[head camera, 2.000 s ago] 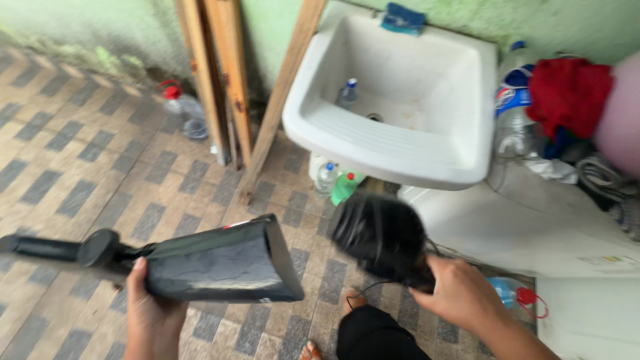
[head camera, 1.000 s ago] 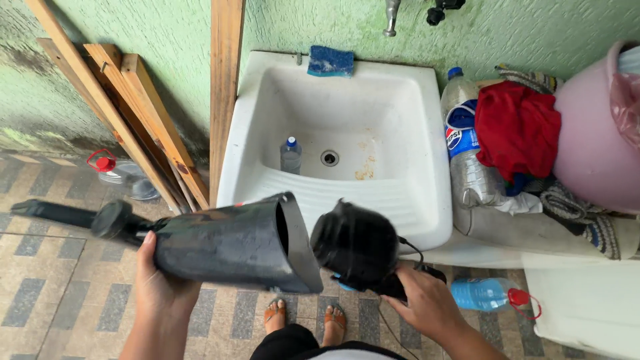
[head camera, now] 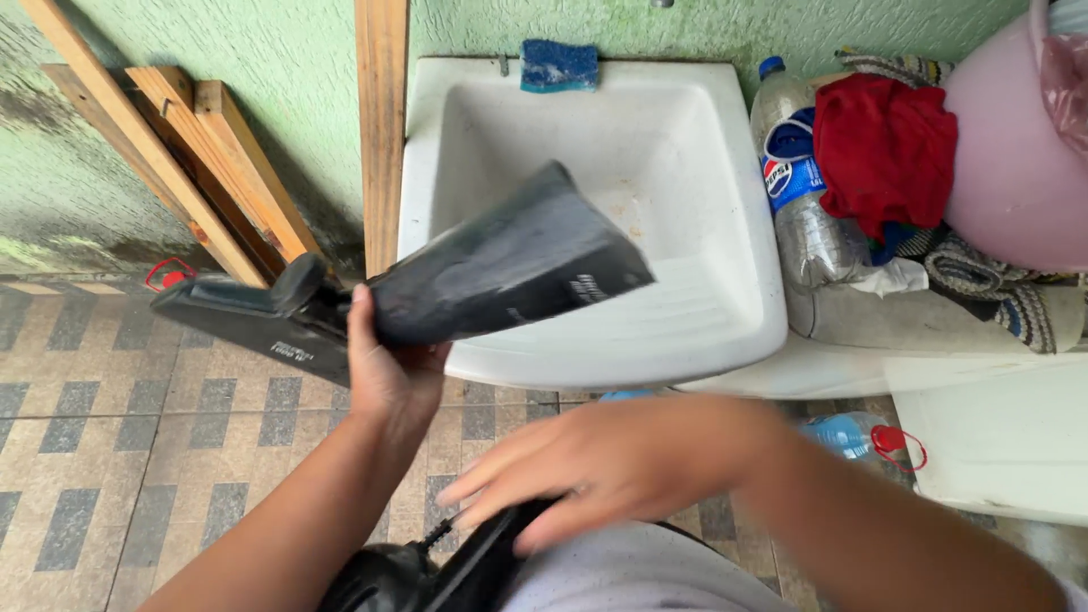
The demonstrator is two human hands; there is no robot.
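My left hand (head camera: pixel 395 374) holds a black plastic appliance part (head camera: pixel 501 263) by its narrow middle. Its wide end tilts up over the white sink (head camera: pixel 748 340); a long flat section with a round knob points left. Low in the view, a second black appliance part (head camera: pixel 374 578) lies close against my shirt. My right hand (head camera: pixel 612 459), blurred, is over the end of this part's bar, fingers extended. Whether it grips the part is not clear. A blue sponge (head camera: pixel 559 66) rests on the sink's back rim.
Wooden boards (head camera: pixel 382 127) lean on the green wall. Right of the sink are a plastic soda bottle (head camera: pixel 807 221), a red cloth (head camera: pixel 884 153), rolled knit cloths (head camera: pixel 969 263) and a pink tub (head camera: pixel 1011 170). A bottle of blue liquid (head camera: pixel 841 435) is below, beside a white surface.
The second black part, earlier gripped in my right hand in front of the sink, is now low against my body. My left hand's part has turned, its wide end now up over the basin.
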